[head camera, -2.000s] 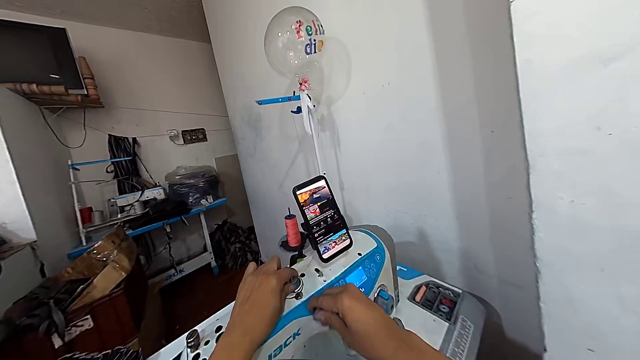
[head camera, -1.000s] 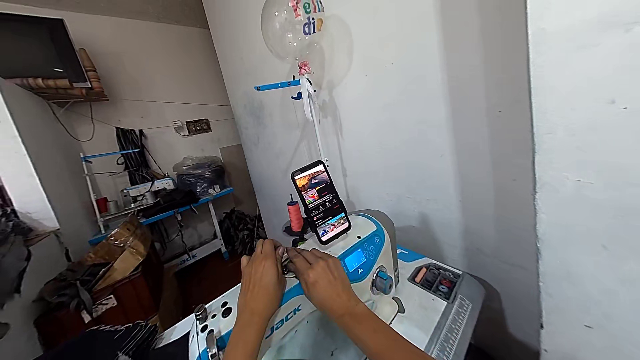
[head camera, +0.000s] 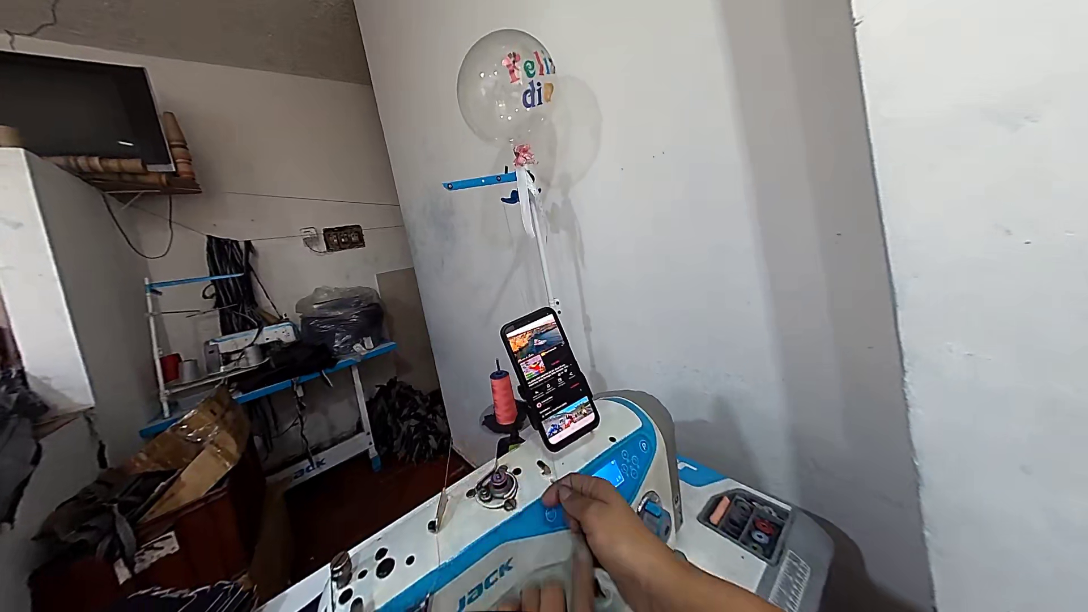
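Observation:
A white and blue Jack sewing machine (head camera: 510, 544) spans the lower middle. My right hand (head camera: 599, 518) is over the front edge of its arm, thumb and forefinger pinched together left of the small lit display (head camera: 609, 473); whether thread is between them cannot be told. Low at the bottom edge, blurred fingers of my left hand (head camera: 544, 597) show in front of the machine's body. The bobbin winder (head camera: 497, 484) sits on top of the arm, left of my right hand. Behind it stands a cone of coral-red thread (head camera: 502, 398), beside a phone (head camera: 551, 378) upright in a holder.
A tray of bobbins and small parts (head camera: 745, 524) is set in the table at right. A thread stand (head camera: 542, 255) with a clear balloon (head camera: 507, 85) rises by the wall. At left are a torn cardboard box (head camera: 191, 450) and a second sewing table (head camera: 297, 378).
Both hands were together on top of the machine arm by the winder one second ago. My left hand has moved down off it; my right hand remains at the arm's front edge.

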